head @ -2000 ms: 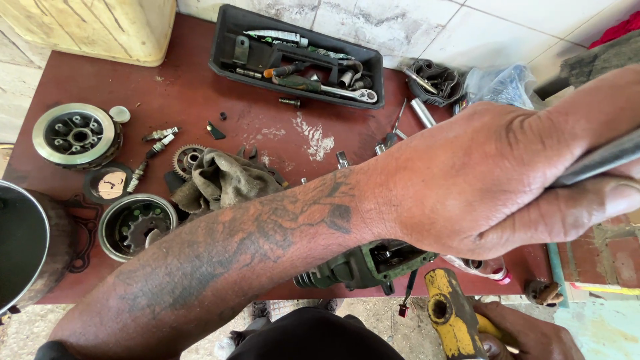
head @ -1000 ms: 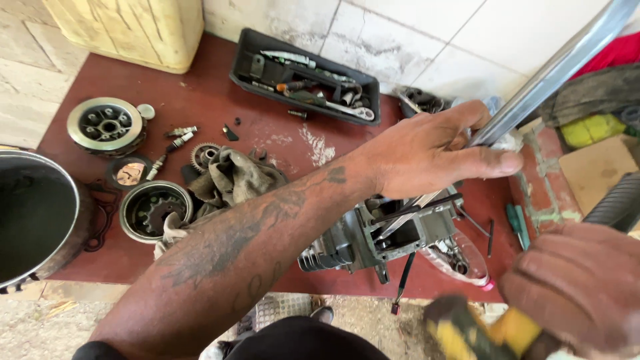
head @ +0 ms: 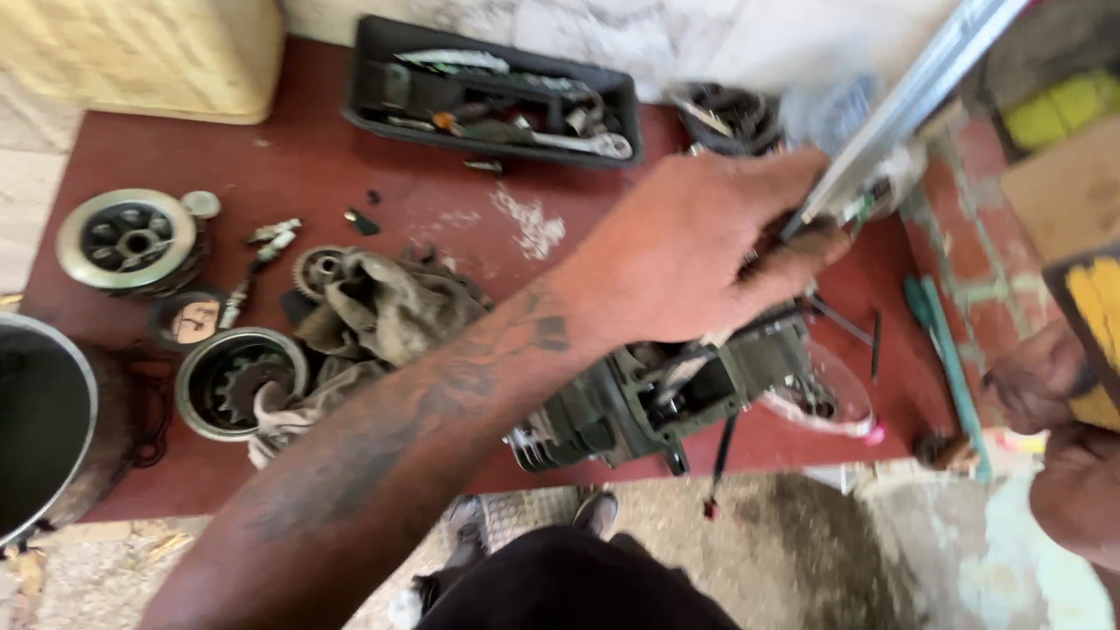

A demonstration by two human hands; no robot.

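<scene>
My left hand (head: pixel 700 245) reaches across the bench and grips a long metal bar (head: pixel 910 105), which slants up to the upper right. The bar's lower part passes behind my fingers toward the opening of a metal engine casing (head: pixel 604 411); its exact contact there is hidden. At the right edge my right hand (head: pixel 1059 420) is closed around a hammer with a yellow, worn head (head: pixel 1098 306); part of the hand and tool lies outside the view. A crumpled grey rag (head: pixel 402 306) rests left of the casing, beside a toothed gear (head: pixel 317 269).
A black tool tray (head: pixel 490 153) lies at the back with a ratchet in it. On the left are a clutch assembly (head: pixel 131 241), a round metal drum (head: pixel 241 381) and a large pot (head: pixel 87 411). A plastic container of small parts (head: pixel 840 394) sits right of the casing.
The bar is steeper than two seconds ago, when it lay low at the right edge. My right hand and the hammer have moved from the bottom to the right edge, higher up.
</scene>
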